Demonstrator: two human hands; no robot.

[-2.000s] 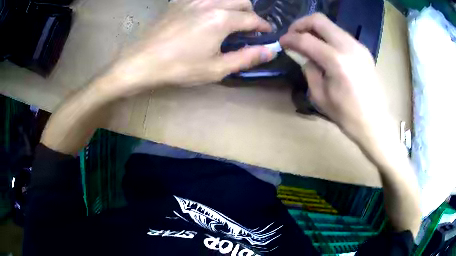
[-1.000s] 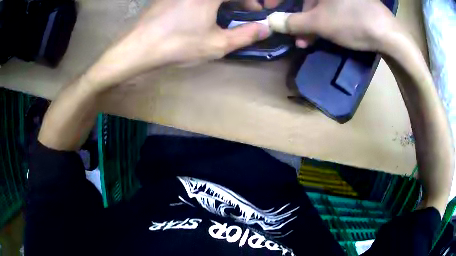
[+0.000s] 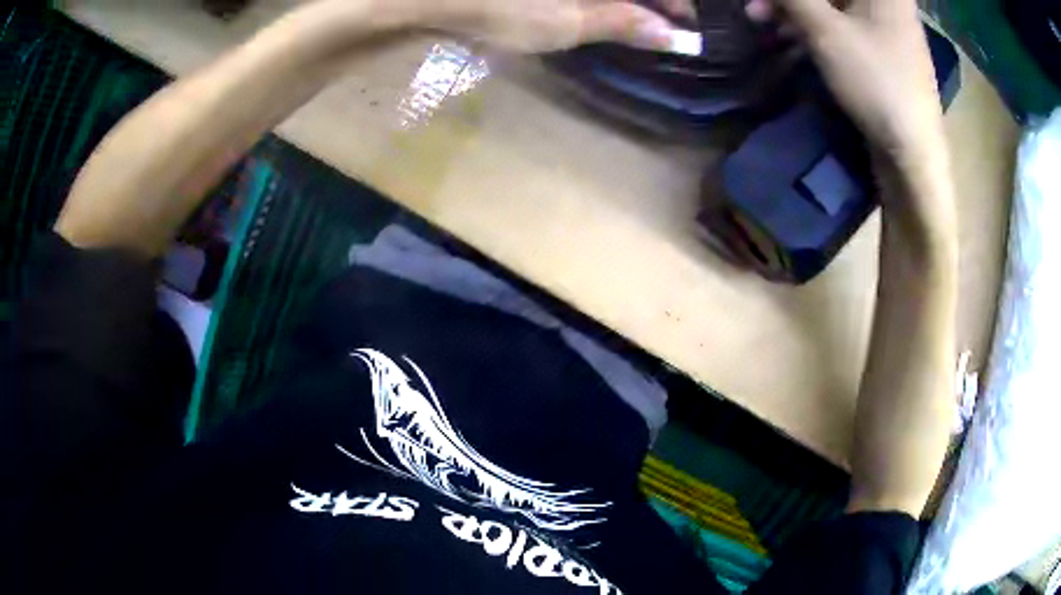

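A round black housing (image 3: 663, 107) lies at the top of the view, blurred and partly cut off. A chunky dark base (image 3: 774, 192) sits at its lower right. My left hand (image 3: 570, 23) reaches over the housing from the left, cut off by the top edge. A small white pad (image 3: 685, 43) shows at its thumb tip, over the housing; whether it touches the rim is unclear. My right hand (image 3: 861, 58) is at the housing's right side, above the base. Its fingertips are blurred near the top edge, and what they hold is hidden.
Tan cardboard (image 3: 559, 215) covers the bench. Shiny clear tape (image 3: 442, 84) is on it at the left. A big clear bag of white material (image 3: 1001, 384) lies along the right edge, with white bits (image 3: 965, 389) beside it. Green and yellow crates (image 3: 704, 506) are below the bench edge.
The view has turned and shifted, and the bench edge slopes more steeply. My right hand has moved away from my left thumb to the housing's right side. The white pad now shows clearly at my left thumb.
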